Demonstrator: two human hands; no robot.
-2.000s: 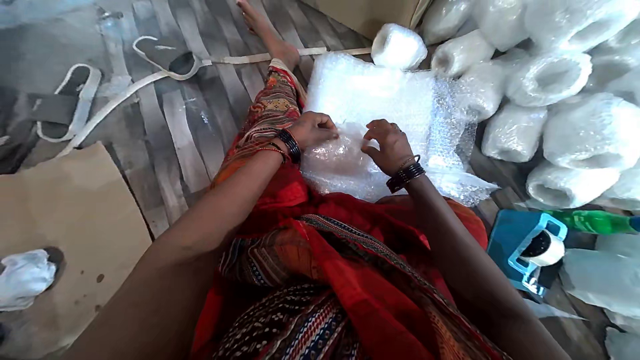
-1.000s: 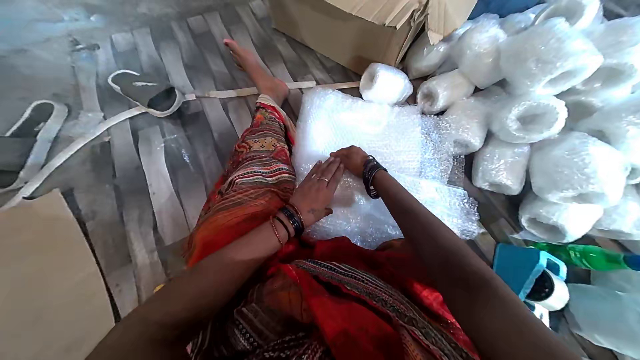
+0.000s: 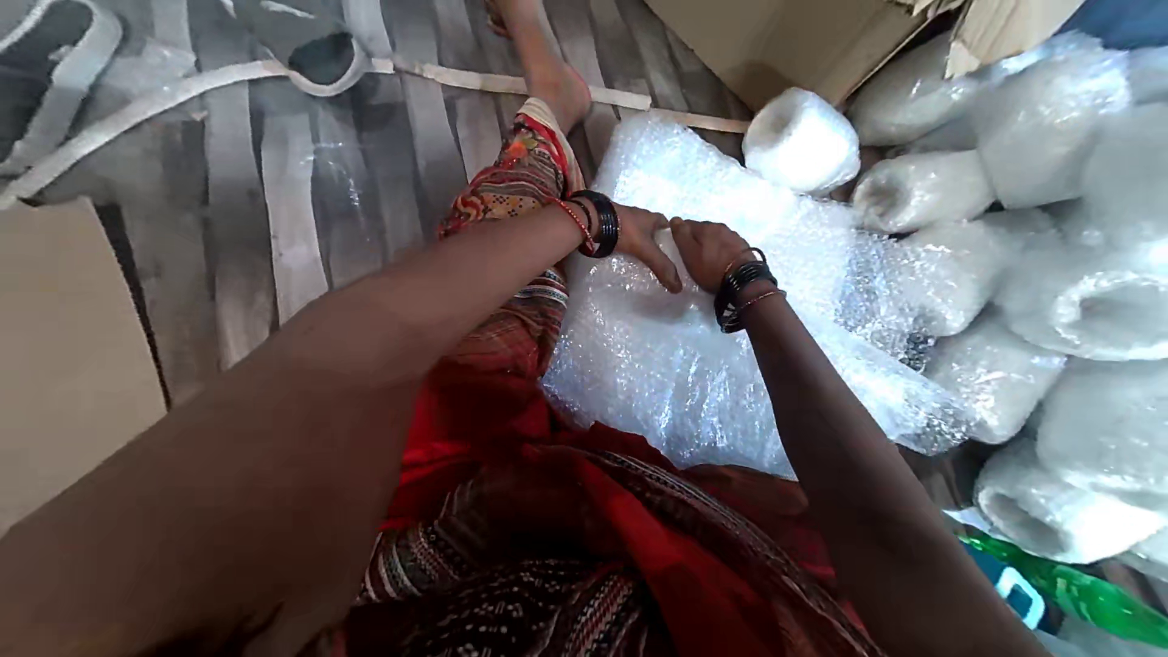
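Sheets of clear bubble wrap (image 3: 675, 365) lie over my lap and the floor in front of me. My left hand (image 3: 650, 245) rests on the wrap with its thumb spread from the fingers. Close against it, fingertips nearly touching, my right hand (image 3: 707, 254) is bent over the wrap; whether it pinches the film is hidden. Both wrists carry dark bangles. Just beyond the far right edge of the sheets stands a white wrapped roll (image 3: 801, 141).
Many bubble-wrapped, hollow-ended bundles (image 3: 1109, 310) are piled at the right. A cardboard box (image 3: 794, 41) stands at the top, and flat cardboard (image 3: 68, 347) lies at the left. A green bottle (image 3: 1077, 584) is at the lower right. A pale strap (image 3: 155, 105) crosses the striped floor mat.
My left hand, flat with fingers together on the wrap a second ago, now has its thumb spread. Two seconds ago my hands were apart over a bunched piece of wrap. The view has moved closer.
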